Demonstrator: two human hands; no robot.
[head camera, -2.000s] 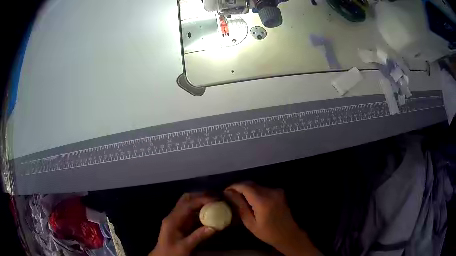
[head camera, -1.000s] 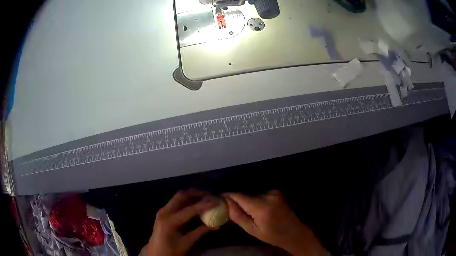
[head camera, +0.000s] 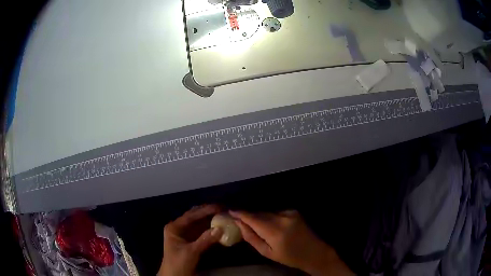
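A small cream, ball-like item (head camera: 227, 230) is held between my two hands at the bottom middle, below the table's front edge. I cannot tell what it is. My left hand (head camera: 188, 237) grips its left side, with the thumb across its front. My right hand (head camera: 280, 237) has its thumb and fingers at the item's upper right side. The right fingertips are partly hidden, and I cannot tell how firmly they hold it.
Above are the white sewing table (head camera: 107, 86), its front ruler (head camera: 226, 140) and the lit needle plate (head camera: 210, 29). Fabric scraps (head camera: 374, 75) lie at the right. A red bundle (head camera: 83, 240) is at lower left, grey fabric (head camera: 436, 215) at lower right.
The cream item has turned and shifted slightly left between my hands. My left thumb now lies across its front. The table and machine have moved slightly up in the view.
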